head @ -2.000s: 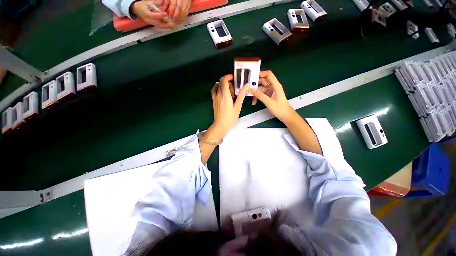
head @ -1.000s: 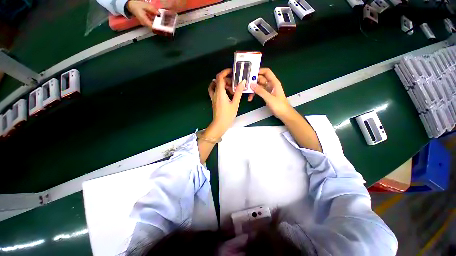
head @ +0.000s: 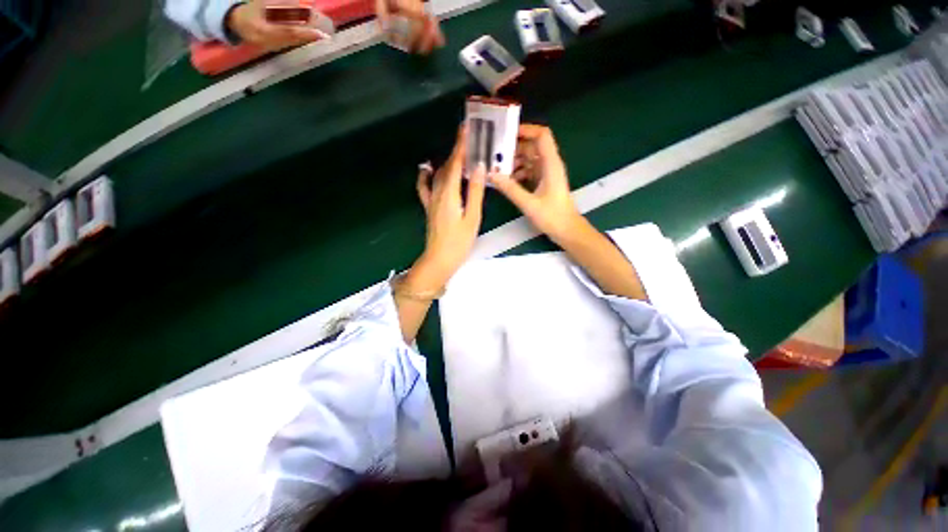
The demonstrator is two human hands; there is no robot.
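Note:
A white retail window box (head: pixel 492 137) with an orange-red top edge and a dark window is held upright above the near part of the conveyor belt (head: pixel 281 197). My left hand (head: pixel 453 203) holds its left side, thumb on the front near the window. My right hand (head: pixel 541 187) holds its lower right side, thumb at the bottom corner. Some fingers of both hands are hidden behind the box or blurred. What is inside the window is too small to tell.
White paper sheets (head: pixel 530 343) lie under my forearms. One box (head: pixel 755 241) lies on the right bench, beside stacked boxes (head: pixel 894 145). More boxes (head: pixel 491 62) ride the belt. A person's hands (head: pixel 275 25) work over a red mat (head: pixel 224 56) opposite. A blue stool (head: pixel 884 312) stands right.
The belt boxes have moved left. The held box has shifted slightly up and left, still in both hands. The person opposite has picked up a box, and their hands are now apart.

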